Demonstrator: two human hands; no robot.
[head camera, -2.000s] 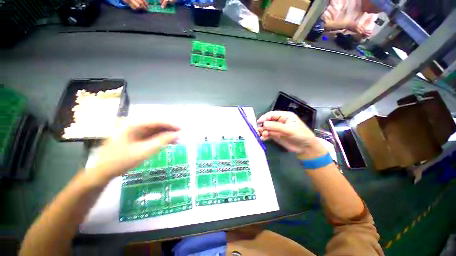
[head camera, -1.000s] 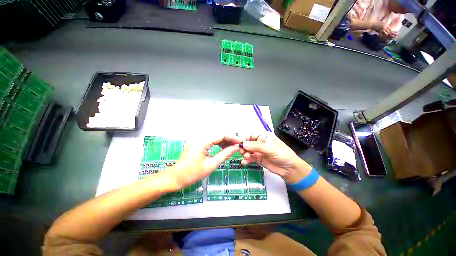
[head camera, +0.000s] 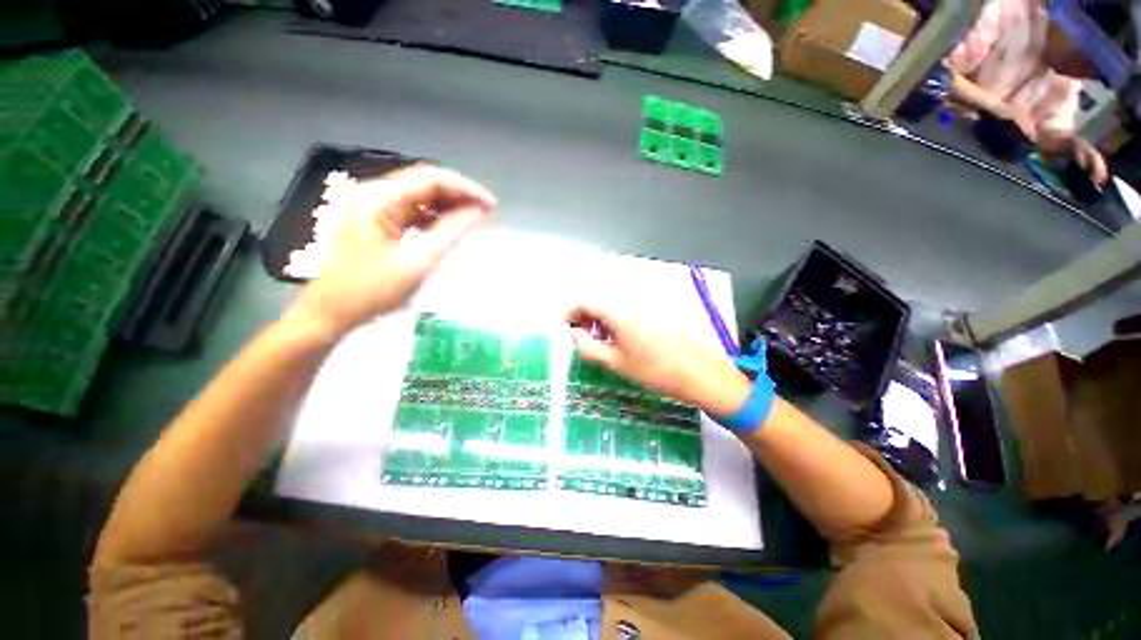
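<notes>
Two green PCB panels lie side by side on the white paper work sheet (head camera: 338, 431), the left panel (head camera: 469, 400) and the right panel (head camera: 632, 438). My left hand (head camera: 388, 244) is raised over the right side of the white-parts bin (head camera: 294, 231), blurred, fingers curled; whether it holds a piece cannot be told. My right hand (head camera: 626, 350) is over the top of the right panel, fingertips curled near its upper left corner. A tiny dark spot shows at its fingertips, too blurred to name. A blue anti-static wrist strap (head camera: 751, 403) is on my right wrist.
The black-parts bin (head camera: 832, 325) is at right, with a parts bag (head camera: 910, 419) and a flat dark rectangle (head camera: 970, 413) beyond. A purple-blue pen (head camera: 715, 309) lies on the paper. Stacked PCB panels (head camera: 88, 238) and a black rack (head camera: 188, 281) are left. Another panel (head camera: 682, 134) lies ahead. A person's hand (head camera: 1089, 156) shows far right.
My hands were together over the panels; they have parted. My left hand has moved up and left to the white-parts bin, my right hand slightly down-left relative to the pen. The view has shifted.
</notes>
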